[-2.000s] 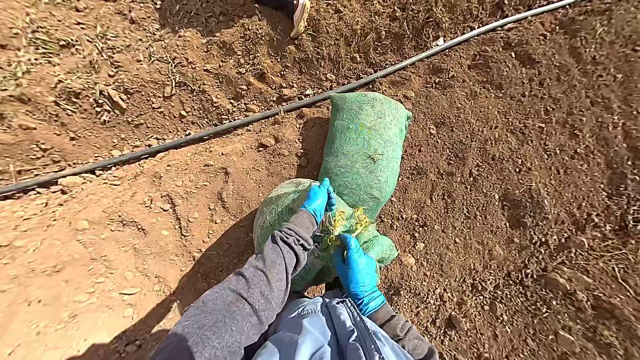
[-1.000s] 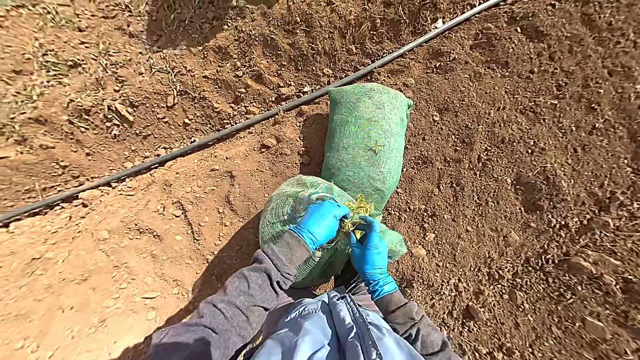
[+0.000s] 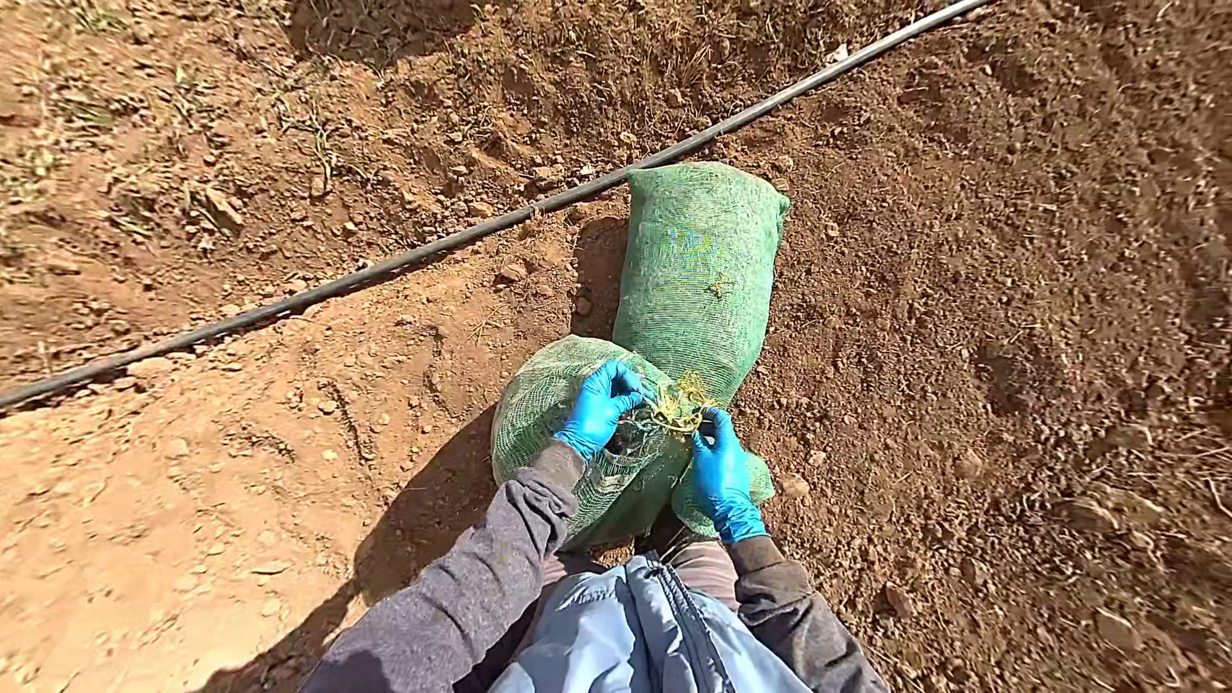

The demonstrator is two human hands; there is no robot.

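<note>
A filled green mesh sack (image 3: 549,390) stands at my feet, gathered at its top, where a bundle of yellow twine (image 3: 680,406) shows. My left hand (image 3: 599,409), in a blue glove, pinches at the left side of the twine, beside a dark gap in the mesh. On the twine's right side my right hand (image 3: 719,470), also in a blue glove, has its fingertips closed on the strands. A second full green mesh sack (image 3: 701,269) lies just beyond, touching the first one.
A dark hose or pipe (image 3: 539,207) runs diagonally across the soil past the far end of the second sack. Reddish-brown soil with small stones (image 3: 795,486) and dry plant bits surrounds the sacks.
My hands were close together at the twine a second ago and are now a little farther apart. A foot seen at the top two seconds ago is out of view.
</note>
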